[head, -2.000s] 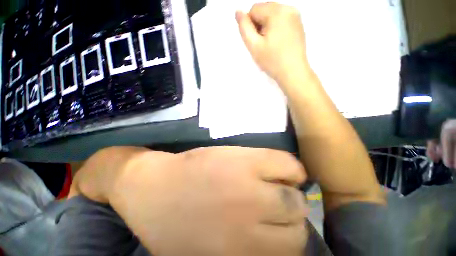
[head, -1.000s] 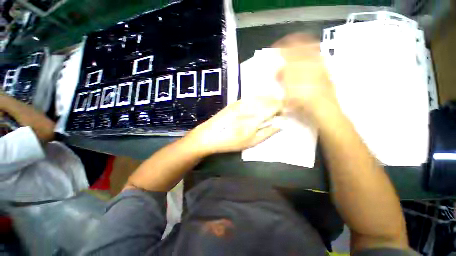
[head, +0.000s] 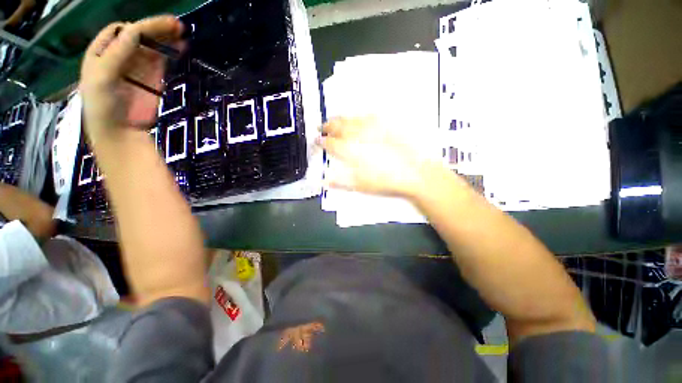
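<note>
My left hand (head: 131,75) is raised over the left part of the black parts tray (head: 247,161). It grips a thin black part (head: 158,47), seen edge-on, likely a phone front housing; the fingers hide much of it. White window frames (head: 241,120) lie on black parts in a row in the tray. My right hand (head: 374,158) is over the left stack of white sticker sheets (head: 381,82), fingertips at the stack's left edge. Glare hides whether it pinches anything.
A second white sheet stack (head: 531,112) with edge cut-outs stands to the right. Beyond it is a black object with a bright reflection (head: 639,191). A neighbouring person's arm (head: 26,211) is at the far left. A white plastic bag (head: 238,299) is below the dark bench edge.
My left hand has moved left and up from the sheets to over the tray, with a black part now visible in it. My right hand has moved left and down on the sheets.
</note>
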